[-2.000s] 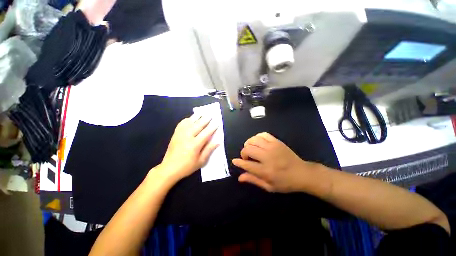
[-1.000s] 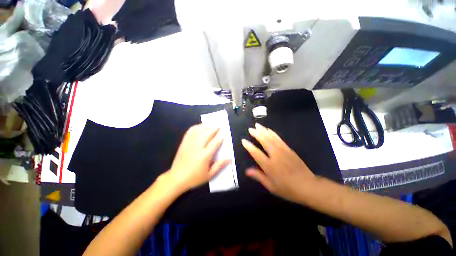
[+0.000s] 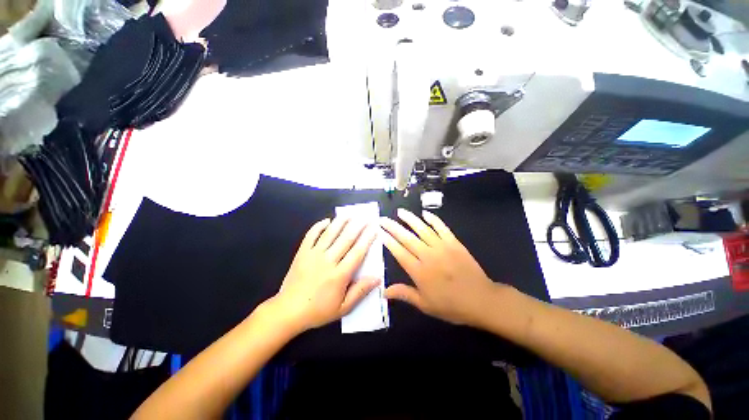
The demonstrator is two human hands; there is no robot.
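A large black garment panel (image 3: 205, 271) with a curved edge lies flat under the white sewing machine head (image 3: 526, 115). A narrow white strip (image 3: 364, 316) lies upright on the panel, below the needle area. My left hand (image 3: 328, 267) lies flat on the strip, fingers spread and pointing to the needle area. My right hand (image 3: 435, 267) lies flat on the panel at the strip's right edge, fingers spread. Neither hand grips anything. The presser foot (image 3: 402, 187) sits just beyond my fingertips; its contact with the cloth cannot be made out.
Black shears (image 3: 583, 221) lie right of the panel. A ruler (image 3: 657, 312) runs along the front table edge. Bundles of small black pieces (image 3: 156, 78) and crumpled clear plastic (image 3: 37, 90) are at left. Another black cloth (image 3: 267, 33) lies behind. Blue crates show below the edge.
My right hand has moved left to the strip's edge and flattened. My left hand stays on the strip. The camera view has shifted, showing more of the machine's top.
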